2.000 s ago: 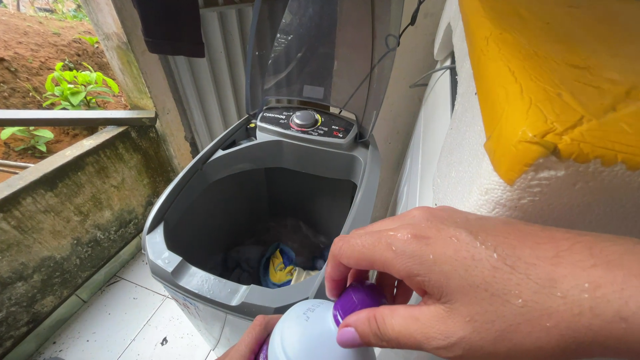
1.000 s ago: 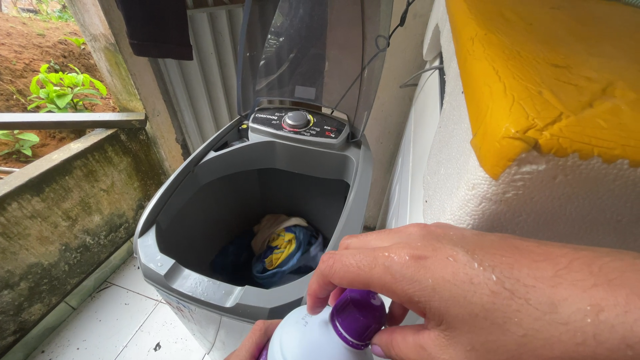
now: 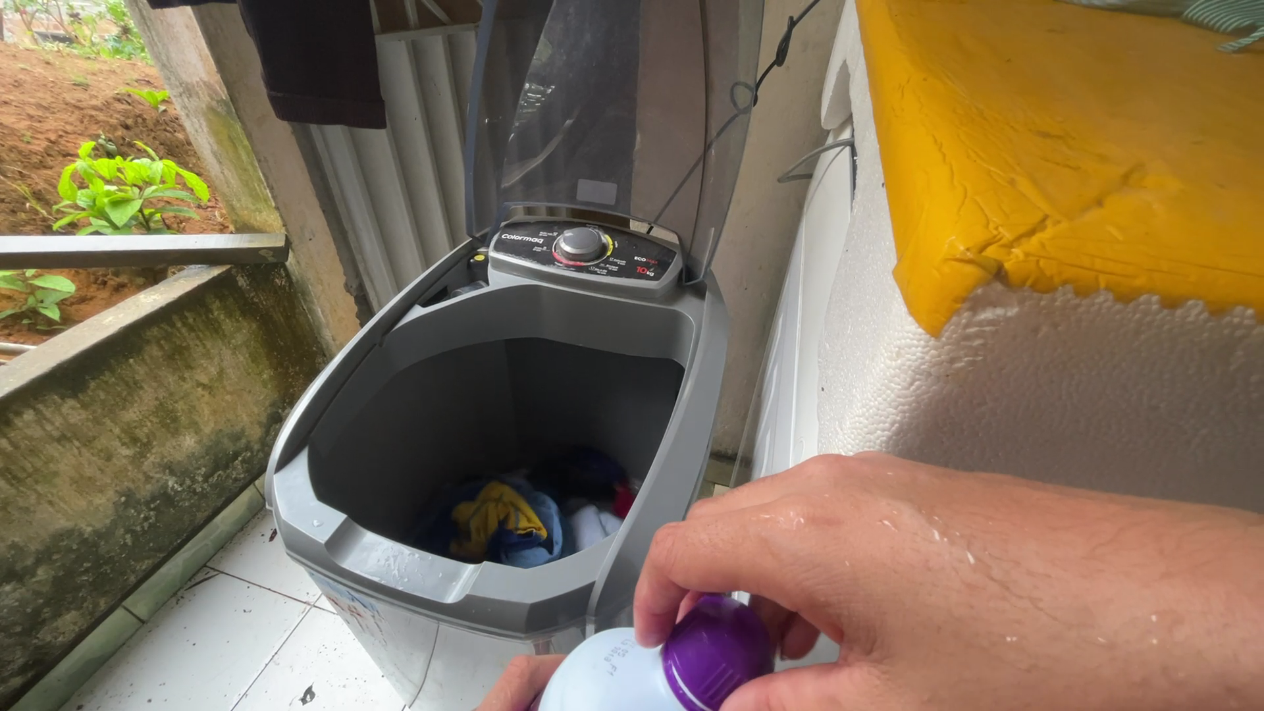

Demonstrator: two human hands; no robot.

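At the bottom of the view is a pale plastic bottle (image 3: pixel 607 676) with a purple cap (image 3: pixel 719 652), tilted to the right. The fingers and thumb of my right hand (image 3: pixel 839 583), which has water drops on it, are closed around the cap. My left hand (image 3: pixel 523 683) holds the bottle's body and shows only in part; the frame's lower edge cuts it off. Beyond them stands a grey Colormaq washing machine (image 3: pixel 533 617) with its clear lid (image 3: pixel 592 109) raised. Clothes (image 3: pixel 504 518) in yellow, blue, white and red lie low in its tub.
Close on the right is a white foam block (image 3: pixel 1076 395) under a yellow cover (image 3: pixel 1066 148). A low mossy wall (image 3: pixel 148 444) runs along the left, beside white floor tiles (image 3: pixel 217 632). Dark cloth (image 3: pixel 316 69) hangs at the upper left, and a cable (image 3: pixel 731 114) hangs behind the lid.
The clothes in the tub have shifted, and white and red pieces now show beside the yellow and blue. Both hands remain on the bottle and its cap.
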